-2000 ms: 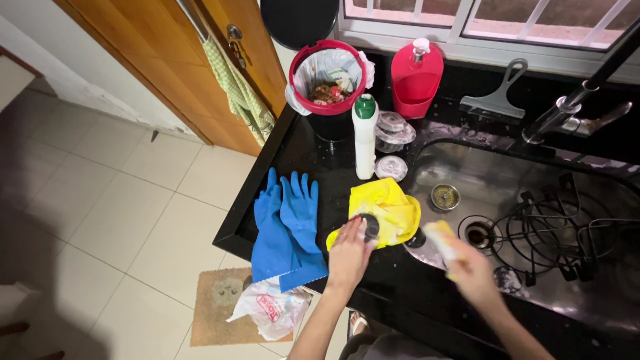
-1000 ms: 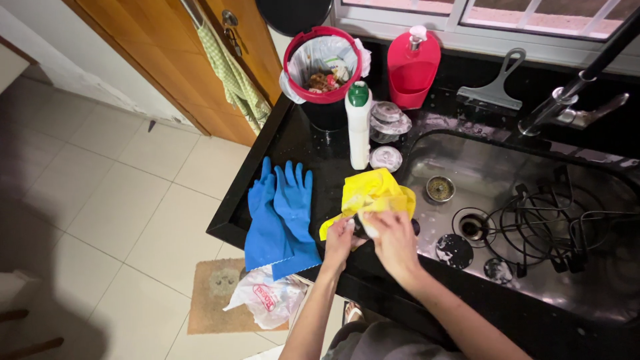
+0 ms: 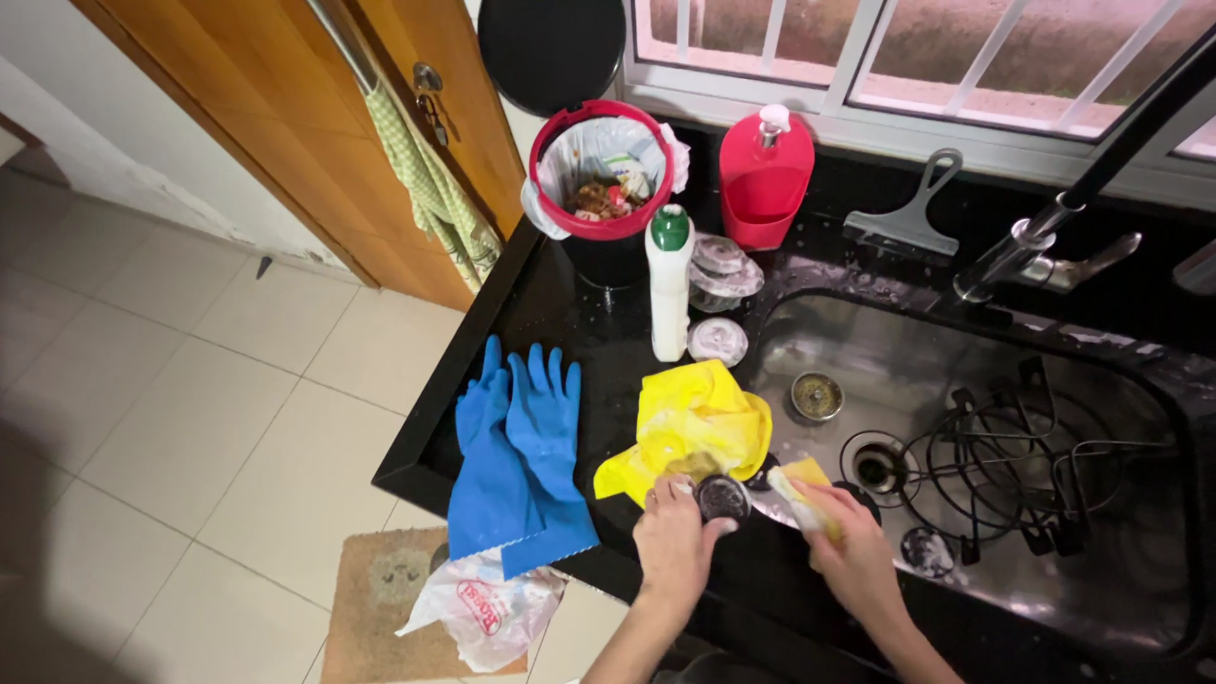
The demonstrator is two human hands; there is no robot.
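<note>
My left hand (image 3: 673, 543) grips a small round black burner cap (image 3: 723, 501) at the counter's front, just below a crumpled yellow cloth (image 3: 703, 418). Held in my right hand (image 3: 848, 543) is a yellow sponge (image 3: 807, 494) with a whitish, foamy side, at the sink's left edge. Behind the cloth stand a white bottle with a green cap (image 3: 670, 285) and several soapy round metal parts (image 3: 719, 340). More black caps lie near the right hand, one of them foamy (image 3: 927, 552). Black stove grates (image 3: 1026, 456) rest in the steel sink (image 3: 1130, 570).
Blue rubber gloves (image 3: 518, 456) lie on the counter's left end, above a plastic bag (image 3: 489, 608). A lined bin (image 3: 600, 171), a red soap dispenser (image 3: 766, 180) and a grey squeegee (image 3: 907, 214) stand or lie at the back. The faucet (image 3: 1016, 252) rises behind the sink, beside a basket strainer (image 3: 817, 396).
One second ago my hands were together at the yellow cloth; now they are apart, the right hand with the sponge having moved right. The black cap in my left hand now shows plainly.
</note>
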